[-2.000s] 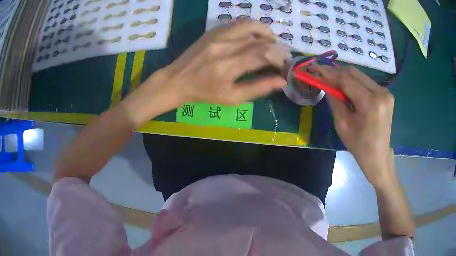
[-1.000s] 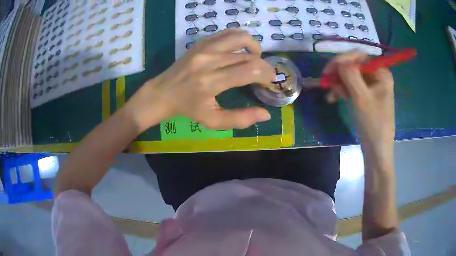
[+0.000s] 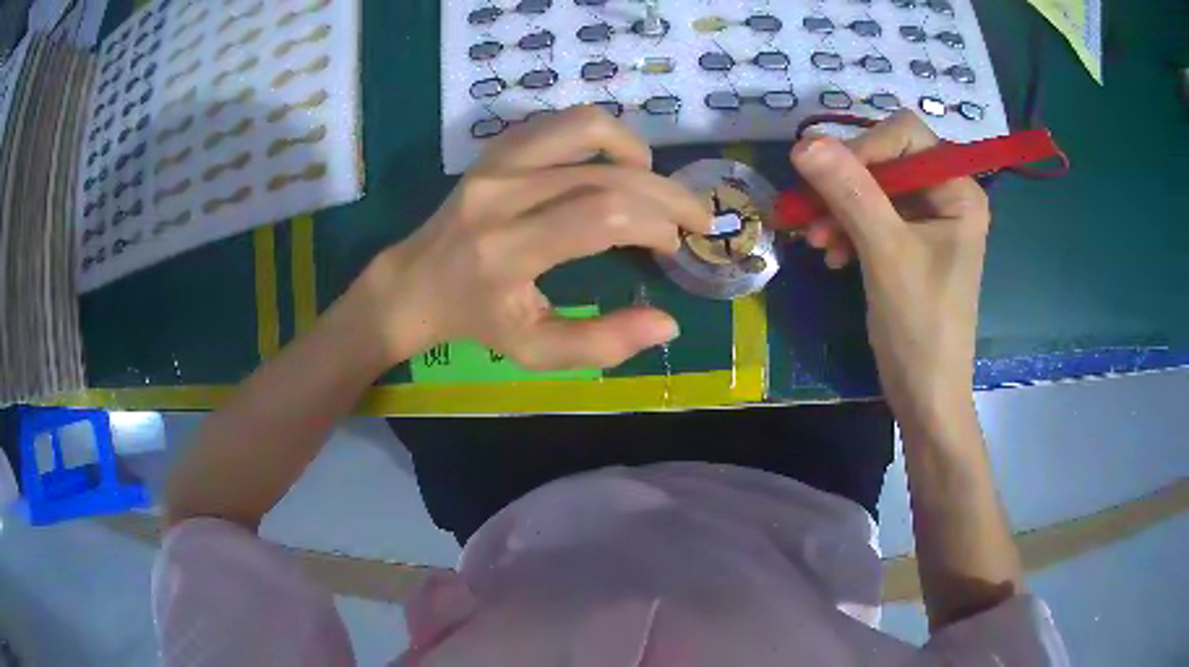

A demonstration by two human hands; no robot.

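Note:
The round silver test fixture (image 3: 754, 271) lies on the green mat, its brass-coloured slotted centre facing up. A tiny pale part (image 3: 725, 224) sits at that centre. My left hand (image 3: 548, 248) reaches in from the left with its fingertips at the fixture's left side, touching or just beside the part; its thumb is spread apart below. My right hand (image 3: 900, 215) grips the red test probe (image 3: 958, 159), which slants down left with its front end at the fixture's right edge. The probe's metal tip is hard to make out.
A white parts tray (image 3: 548, 115) with rows of dark parts lies directly behind the fixture. A second white tray (image 3: 196, 222) and a stack of board edges (image 3: 39, 248) are at left. A green label (image 3: 522, 371) is partly under my left hand. A yellow sheet (image 3: 1076, 26) is at upper right.
The probe first moved off the fixture to the right, then its front end came back to the fixture's right edge. My left thumb moved away from the fixture, while its fingertips stayed near the centre.

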